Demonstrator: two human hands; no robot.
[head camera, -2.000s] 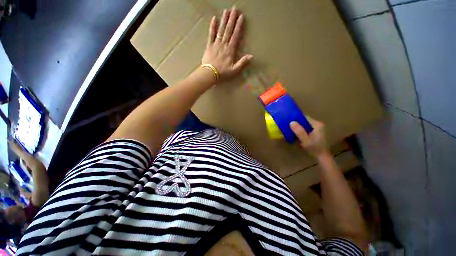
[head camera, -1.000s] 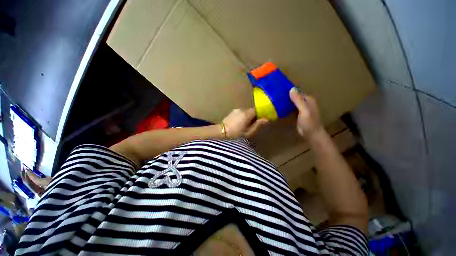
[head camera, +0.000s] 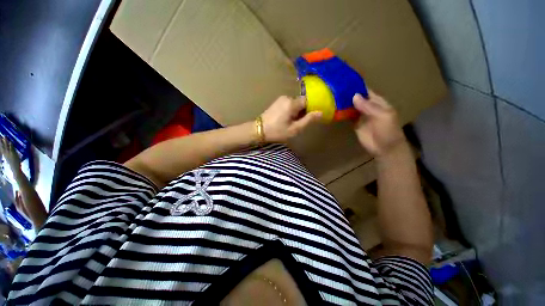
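Note:
A tape gun (head camera: 340, 80) with a blue body and orange-red front is held over the large brown carton (head camera: 221, 51). The yellow tape roll (head camera: 318, 97) shows on its near side. My left hand (head camera: 288, 118) has its fingers at the roll's left edge. My right hand (head camera: 379, 124) is at the tape gun's right end, with thumb and fingertips against it. The carton's top has a seam running towards the tape gun. Whether the tape is attached to the carton cannot be seen.
A black-topped table (head camera: 42, 60) with white edging is at the left. Another person's arm (head camera: 27, 191) reaches over blue and white boxes at the far left. A red stool (head camera: 173, 125) shows under the table. Brown cardboard lies at lower right, with a blue item (head camera: 443, 274) on the floor.
My left hand has moved from flat on the carton to the tape roll. The tape gun has moved up and slightly left, and my right hand's hold has loosened.

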